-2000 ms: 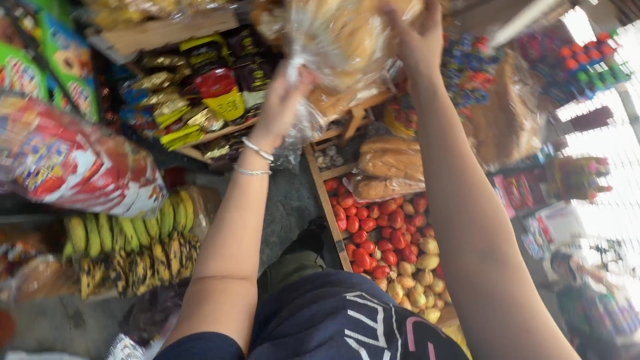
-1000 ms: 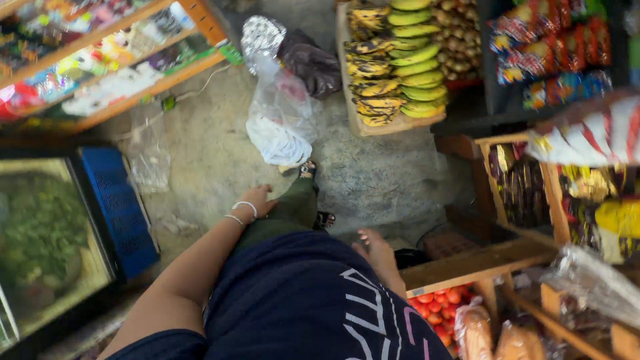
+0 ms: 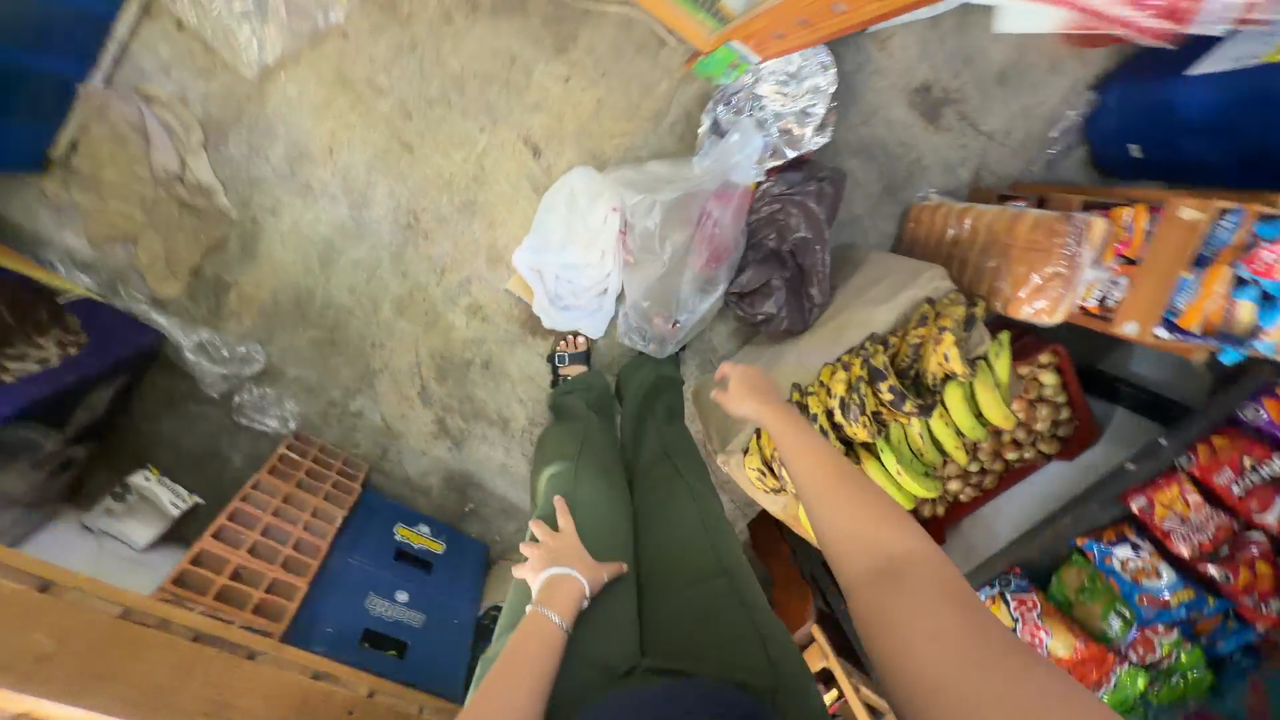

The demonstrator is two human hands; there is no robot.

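Observation:
My left hand [image 3: 568, 556], with a white band and a chain bracelet at the wrist, hovers over or touches the thigh of my green trousers [image 3: 680, 540], fingers spread and nothing in it. Near the edge of the banana stand is my right hand [image 3: 746, 392], its fingers curled, with no object visible in them. Beside it lie dark-spotted ripe plantains [image 3: 870, 385] and green-yellow ones [image 3: 925, 450]. Past my sandalled foot [image 3: 570, 358] a white bundle [image 3: 575, 250], a clear plastic bag [image 3: 680, 250], a dark plastic bag [image 3: 790, 245] and crumpled foil [image 3: 775, 100] sit on the floor.
Blue crates [image 3: 390, 590] and hollow clay bricks [image 3: 265, 530] stand at the lower left. To the right are a red crate of onions [image 3: 1045, 400], packaged bread [image 3: 1000, 255], snack bags [image 3: 1140, 575] and a blue barrel [image 3: 1190, 120]. A cloth [image 3: 150, 190] lies on the floor at left.
Two seconds ago both hands held a plastic bag of bread up high; both are now low, without it. The view has swung to the floor, and my right hand is now by the plantains.

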